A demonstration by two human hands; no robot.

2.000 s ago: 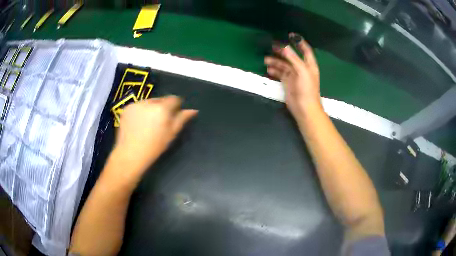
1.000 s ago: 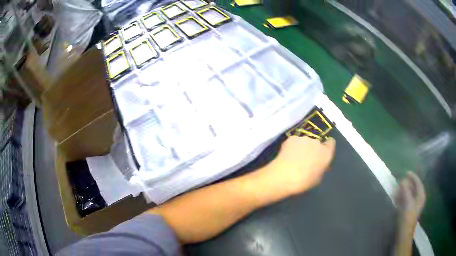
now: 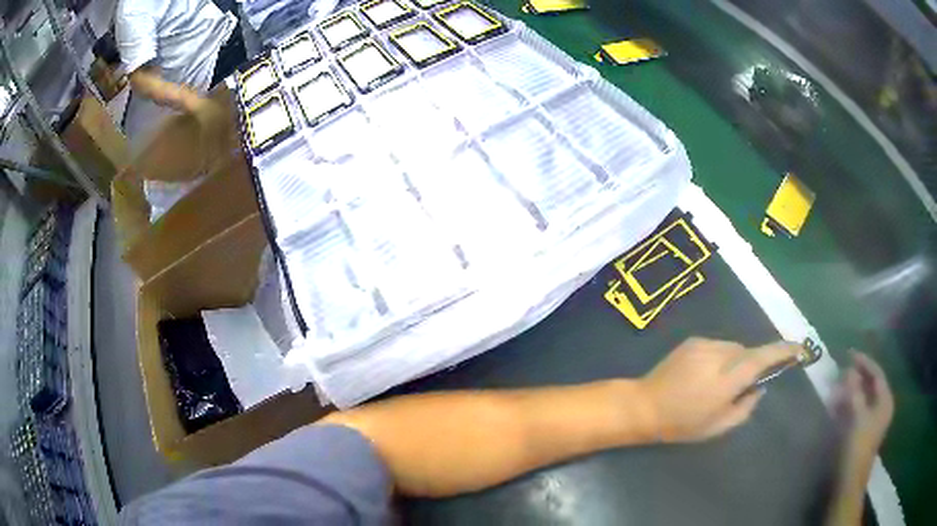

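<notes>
My left hand [image 3: 714, 388] is over the dark bench mat, its fingers pointing right toward the white strip. It pinches a thin dark-edged part [image 3: 773, 377], seen nearly edge-on and mostly hidden by the fingers; it may be a frame. My right hand [image 3: 865, 399] is blurred at the lower right, over the white strip and belt edge, fingers apart, with nothing visible in it. Open yellow-edged frames [image 3: 658, 269] lie overlapping on the mat between the tray and my left hand.
The translucent tray [image 3: 411, 205] fills the upper middle, with black-and-yellow frames [image 3: 421, 43] in its far pockets. The green conveyor [image 3: 719, 128] carries yellow modules [image 3: 790, 204]. An open carton [image 3: 195, 252] stands at left. Another person [image 3: 175, 41] is beyond it.
The view has swung left, showing the tray and carton. My left hand has moved from the frame pile toward the white strip, with a thin part now in its fingers.
</notes>
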